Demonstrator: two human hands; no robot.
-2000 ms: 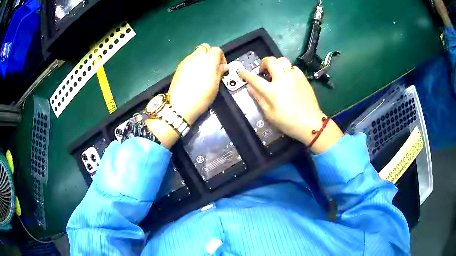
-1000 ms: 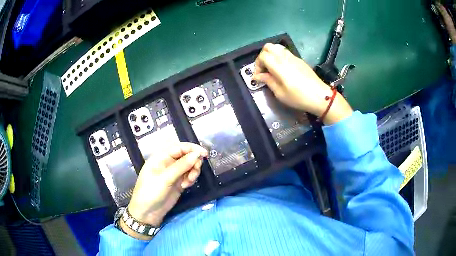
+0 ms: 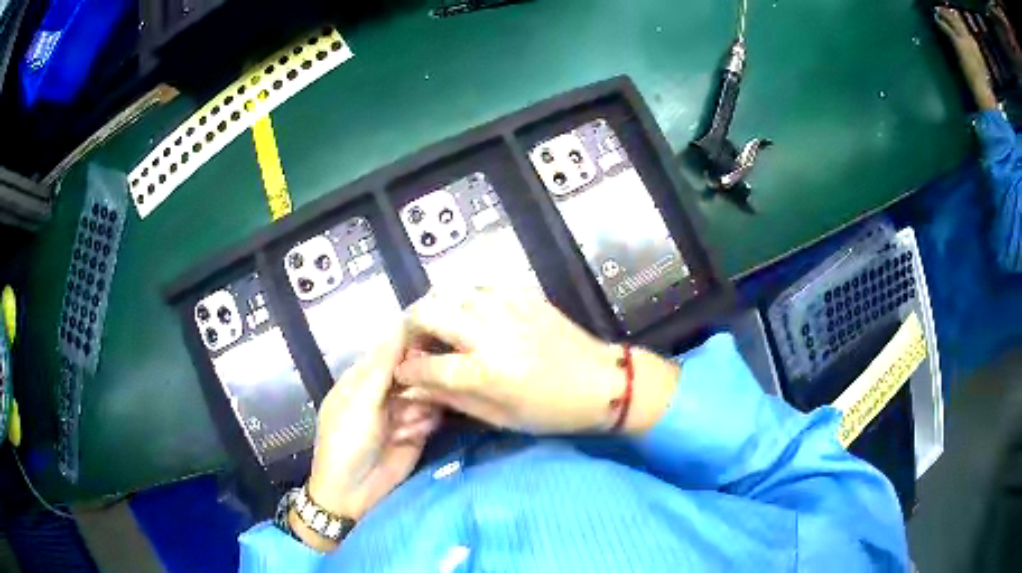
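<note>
Several phone units lie in the slots of a black foam tray (image 3: 510, 137). The rightmost phone unit (image 3: 614, 229) is fully uncovered, with a white camera block (image 3: 564, 162) at its top. My left hand (image 3: 370, 431) and my right hand (image 3: 510, 358) meet in front of the tray, over the lower part of the third phone unit (image 3: 439, 218). The fingers of both hands touch. Whatever may be between the fingertips is hidden, so I cannot tell if they hold anything.
An air gun (image 3: 726, 129) lies behind the tray at right. A perforated label strip (image 3: 230, 123) and a sheet of dark discs (image 3: 92, 274) lie at left. A parts bin (image 3: 928, 414) with dotted sheets stands at right. Another person's arm (image 3: 986, 106) shows at upper right.
My right hand has left the rightmost phone unit's camera block and moved down and left to my left hand. Earlier, both hands were at that camera block.
</note>
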